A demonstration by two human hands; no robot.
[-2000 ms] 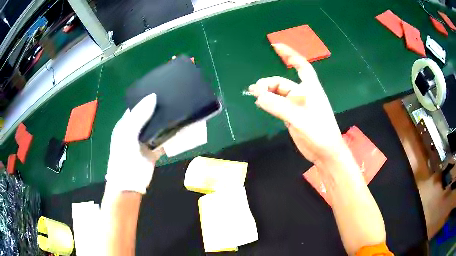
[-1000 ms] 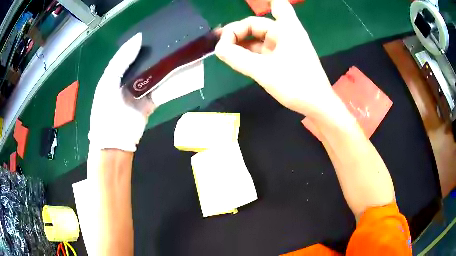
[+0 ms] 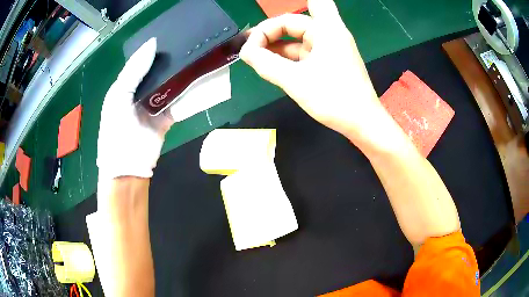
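Note:
A flat black set-top box (image 3: pixel 180 43) is held tilted, its glossy dark-red front with the white "Star" logo facing me. My left hand (image 3: pixel 129 122), in a white glove, grips its left end. My bare right hand (image 3: pixel 290 55) has thumb and index finger pinched at the right end of the red front. A small pale, clear sliver shows at the fingertips; the fingers hide most of it. A white label sheet (image 3: pixel 260 206) with yellow edges lies on the black mat, curled at its top.
A wrinkled red pad (image 3: pixel 419 113) lies on the mat at right. Red foam pads (image 3: pixel 69 131) and another dark box (image 3: pixel 56 174) are on the green belt at left. A yellow roll (image 3: pixel 74 262) and shiny plastic (image 3: pixel 23 249) are lower left. A tape dispenser (image 3: pixel 497 26) is upper right.
The box has turned so its red front faces me. My right hand has moved left from away over the belt to the box's right end. The view has shifted.

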